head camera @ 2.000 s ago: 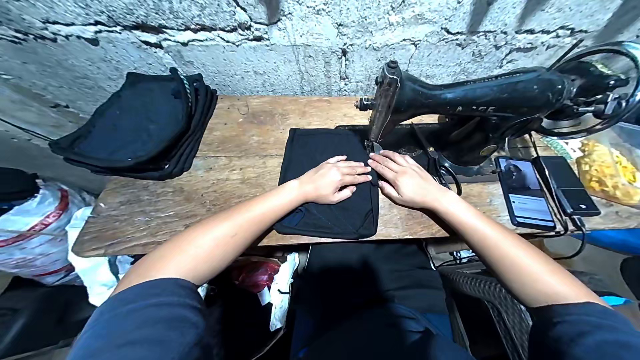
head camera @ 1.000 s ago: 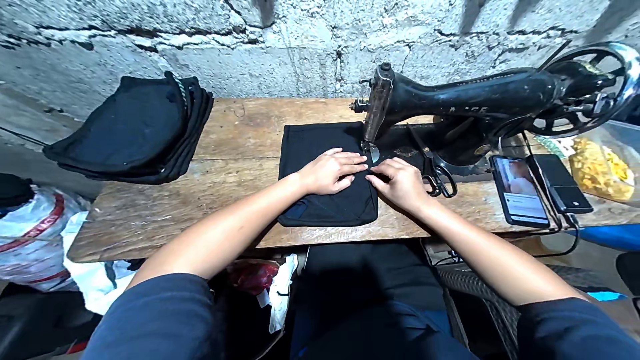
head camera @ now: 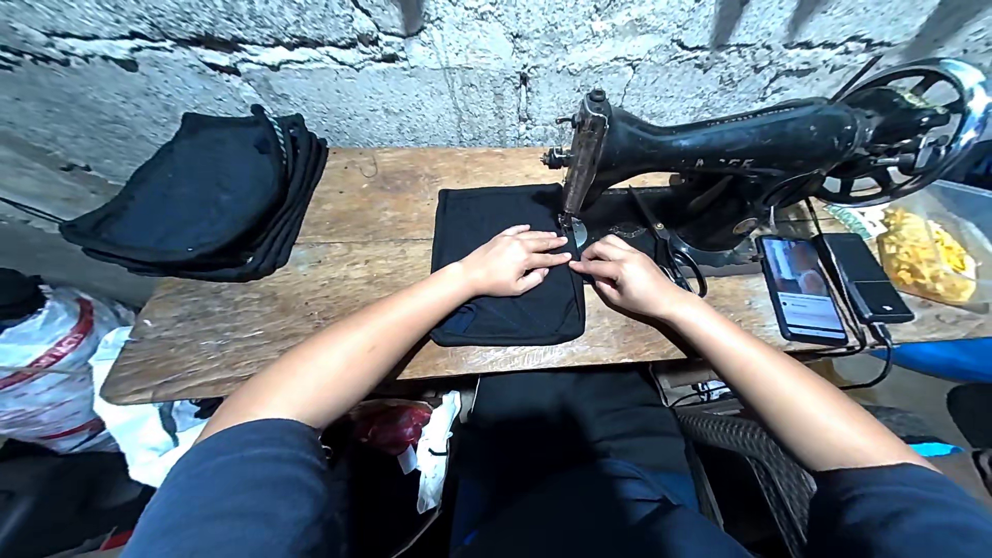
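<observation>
A flat black fabric piece [head camera: 504,318] with stitched edges lies on the wooden sewing table, its right edge beneath the needle area of a black sewing machine [head camera: 728,139]. My left hand [head camera: 518,261] rests flat on the fabric, fingers pointing right, just below the presser foot [head camera: 570,221]. At the fabric's right edge, my right hand [head camera: 620,271] has its thumb and fingers brought together, seemingly pinching that edge. Black-handled scissors [head camera: 682,260] lie on the machine bed right of my right hand.
A stack of black fabric pieces [head camera: 194,194] sits at the table's [head camera: 225,325] left. To the right are a lit phone [head camera: 802,291], a black device [head camera: 868,279] with cables and a clear bag of yellow snacks [head camera: 926,256]. A concrete block wall [head camera: 496,85] stands behind.
The fabric has shifted slightly away from me along the machine since two seconds ago. My right hand has moved from lying spread beside the needle to the fabric's right edge, fingers drawn together.
</observation>
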